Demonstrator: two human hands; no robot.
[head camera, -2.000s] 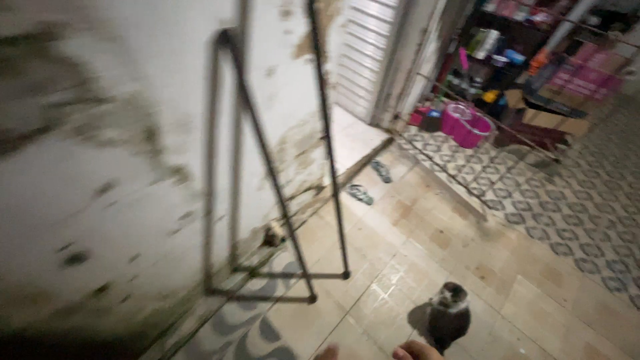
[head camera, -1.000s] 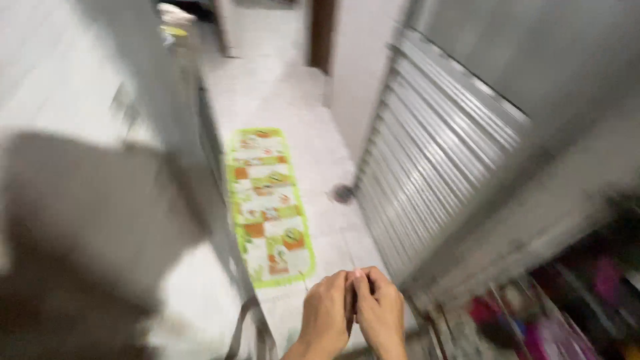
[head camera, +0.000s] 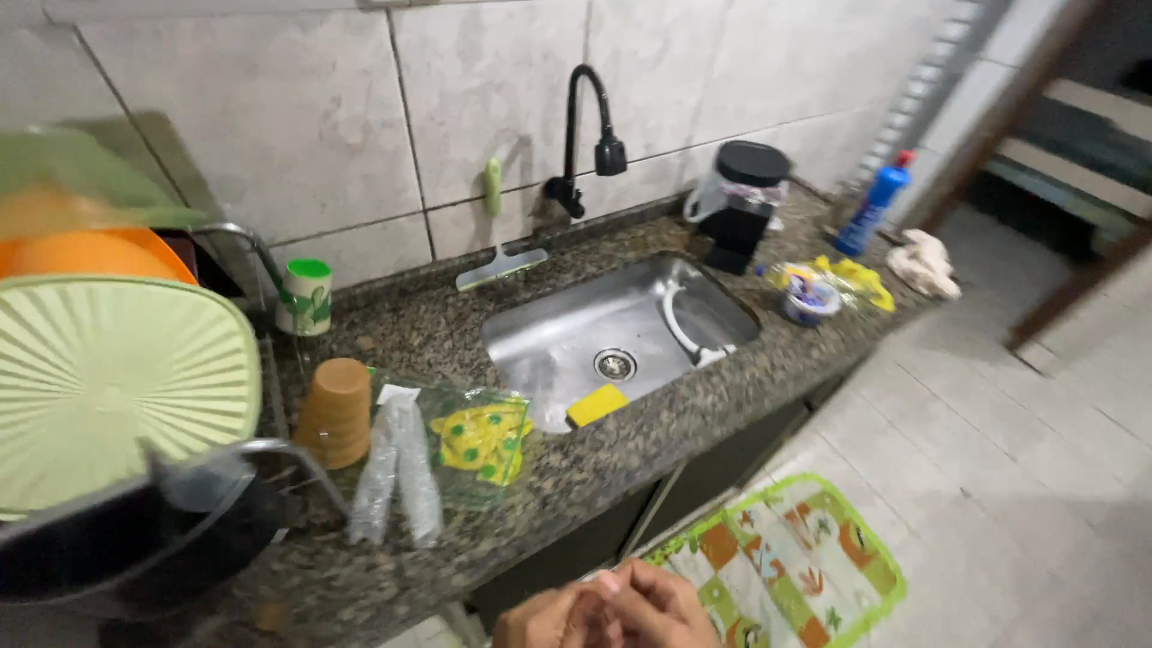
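Note:
My left hand and my right hand meet at the bottom middle of the head view, fingers curled and touching in front of the counter edge. Whether anything small sits between them I cannot tell. Beyond them a stainless steel sink is set in a granite counter, with a yellow sponge at its near rim and a white curved object inside. A black faucet rises behind it. Left of the sink lie a yellow cloth with green dots and clear plastic wrapping.
A dish rack at left holds a pale green plastic lid and a black pan; stacked brown cups stand beside it. A squeegee leans on the wall. Right are a blue bottle, a tub and a floor mat.
The view has moved from a tiled outdoor area, past a doorway and floor mat, to the sink counter. My hands were together one second ago and still are.

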